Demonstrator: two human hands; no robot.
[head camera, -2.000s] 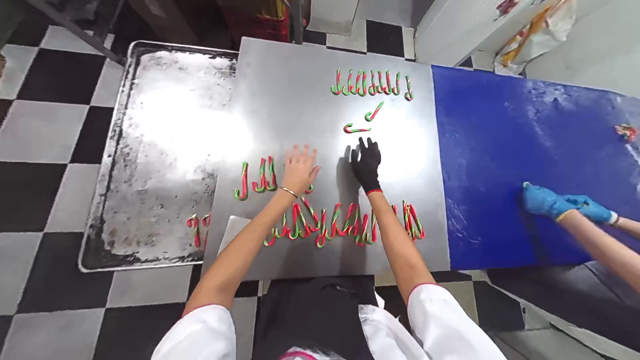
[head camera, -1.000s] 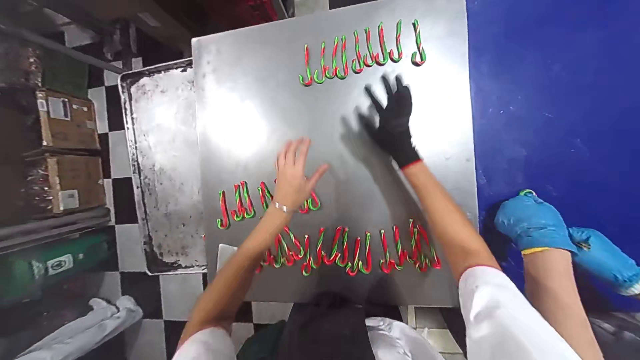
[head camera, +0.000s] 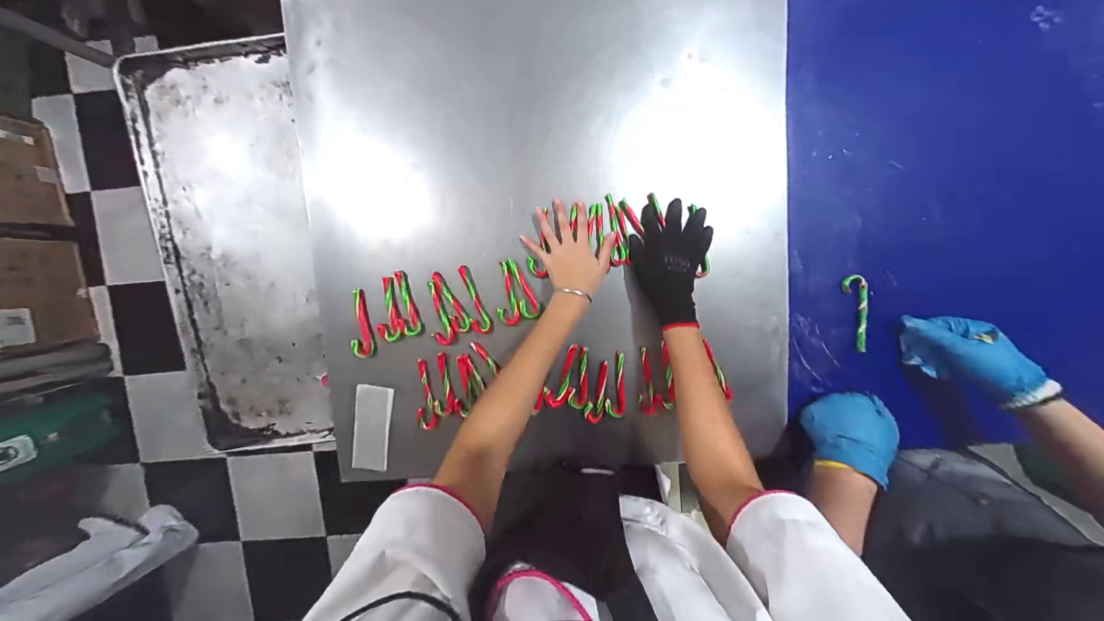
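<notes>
Red-and-green candy canes lie in rows on a metal table top. My left hand (head camera: 571, 254), bare with a bracelet at the wrist, rests flat with fingers spread over part of the upper row. Beside it my right hand (head camera: 671, 259), in a black glove, lies over more canes of that row, fingers slightly apart. Both hands partly hide the canes beneath. Left of my hands the row runs on to a candy cane (head camera: 362, 324) at its end. A lower row, with a candy cane (head camera: 620, 385), passes beneath my forearms, which cover parts of it.
A worn metal tray (head camera: 228, 241) lies to the left. On the right, a blue work surface (head camera: 940, 172) bears a single candy cane (head camera: 861, 312) near a co-worker's blue-gloved hands (head camera: 979, 355). A pale flat strip (head camera: 373, 427) rests at the table's lower left.
The upper canes, farther up the table a second ago, now lie nearer me beneath both hands. My right hand has come closer to my left. The view has shifted.
</notes>
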